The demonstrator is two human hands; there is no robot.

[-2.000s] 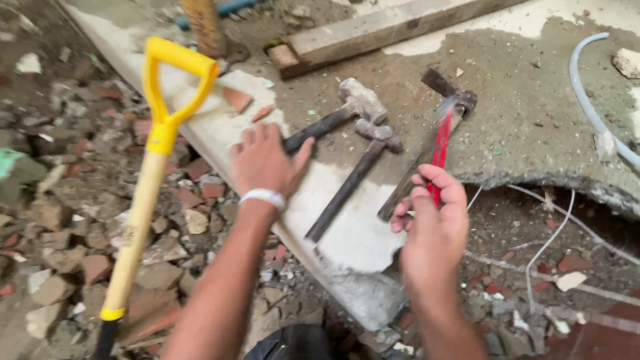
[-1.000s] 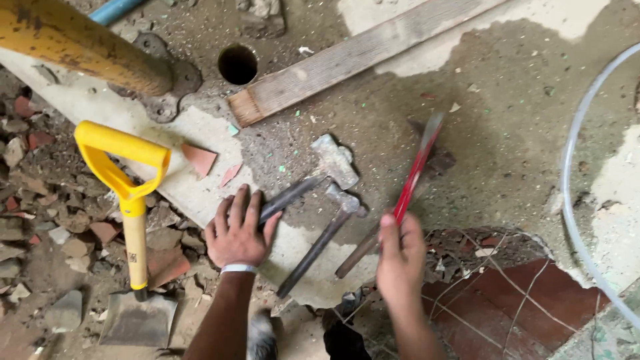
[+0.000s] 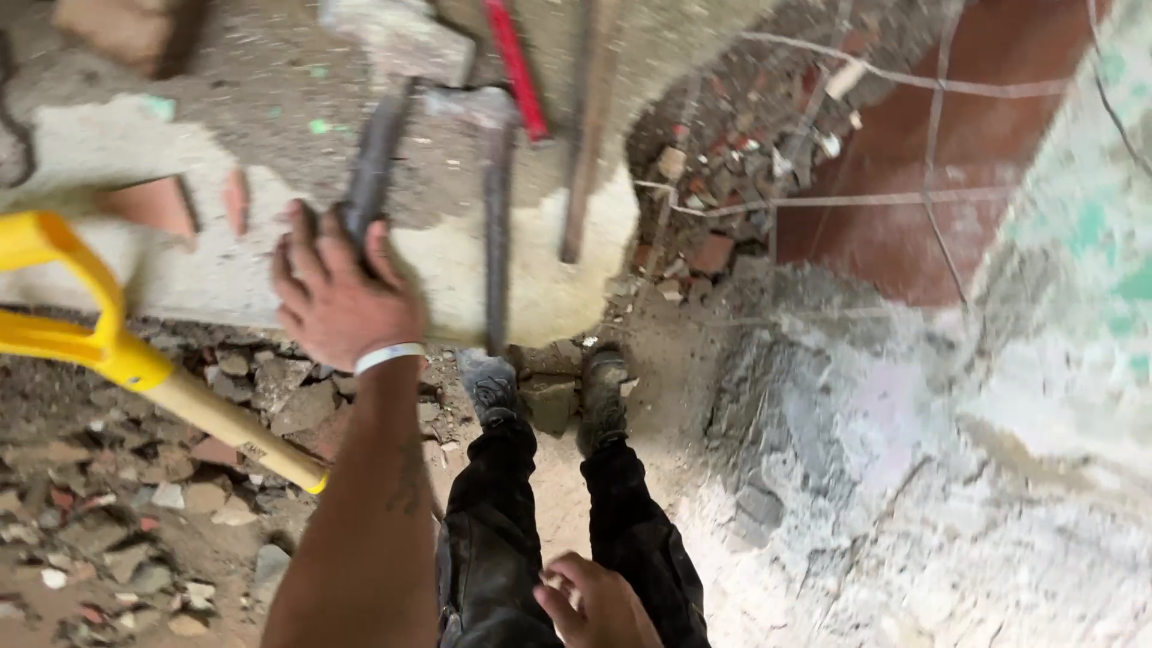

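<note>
My left hand (image 3: 346, 292) lies over the handle end of a heavy-headed hammer (image 3: 373, 171) on the concrete slab (image 3: 558, 310); its grip is partly hidden. Right of it lies a second hammer (image 3: 497, 225), its dark handle reaching the slab edge. A red bar-like tool (image 3: 517, 67), cut off by the top of the view, rests near that hammer's head. Farther right is a long worn handle (image 3: 589, 135), its head out of view. My right hand (image 3: 594, 598) is low in front of my dark trousers, fingers loosely curled, with nothing visible in it.
A yellow-gripped shovel (image 3: 135, 360) leans at the left over broken rubble (image 3: 153, 504). Tile shards (image 3: 148, 205) and a brick-like block (image 3: 130, 31) lie on the slab. Bare wires (image 3: 900, 196) cross a broken hole at the upper right, beside a rough plastered surface (image 3: 900, 468). My boots (image 3: 603, 396) stand below the slab edge.
The red tool was in my right hand and now lies on the slab; that hand has drawn back toward my body. My left hand stays at the hammer handle. The view has tilted down.
</note>
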